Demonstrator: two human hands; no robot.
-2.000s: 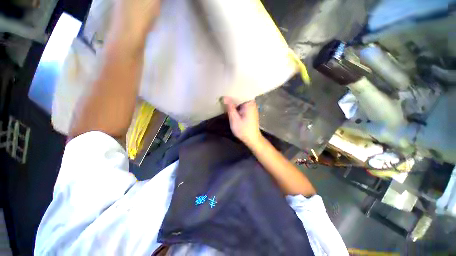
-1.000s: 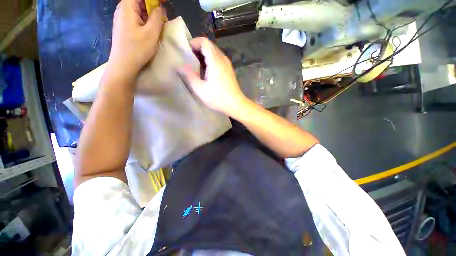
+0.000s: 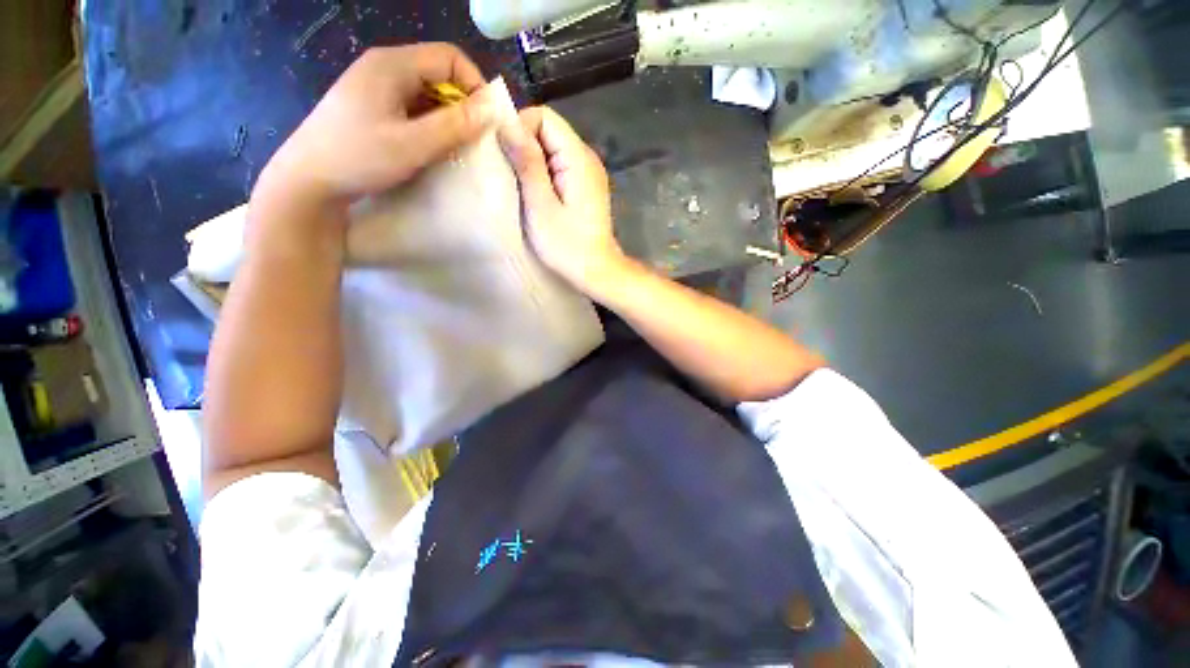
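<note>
A beige flexible panel (image 3: 450, 287) lies folded over the near edge of the black table and against my apron. My left hand (image 3: 372, 131) pinches its far corner, with a bit of yellow edging (image 3: 448, 93) showing between the fingers. My right hand (image 3: 564, 196) holds the panel's right edge close beside it, thumb on the panel. The fingertips of both hands nearly meet at the corner. More pale panels with yellow edges (image 3: 418, 472) show low beside my lap on the left.
The black table (image 3: 679, 170) extends around the work. A pale machine arm (image 3: 757, 37) with a dark fitting (image 3: 578, 50) stands at the top. A pale cloth scrap (image 3: 744, 86) is beside it. Thin cables (image 3: 900, 196) hang at the right. Shelves (image 3: 78, 450) stand at the left.
The panel was raised and spread; it now lies lower and folded. Since a second ago, my left hand has moved down and right to the corner, and my right fingers have closed on the edge.
</note>
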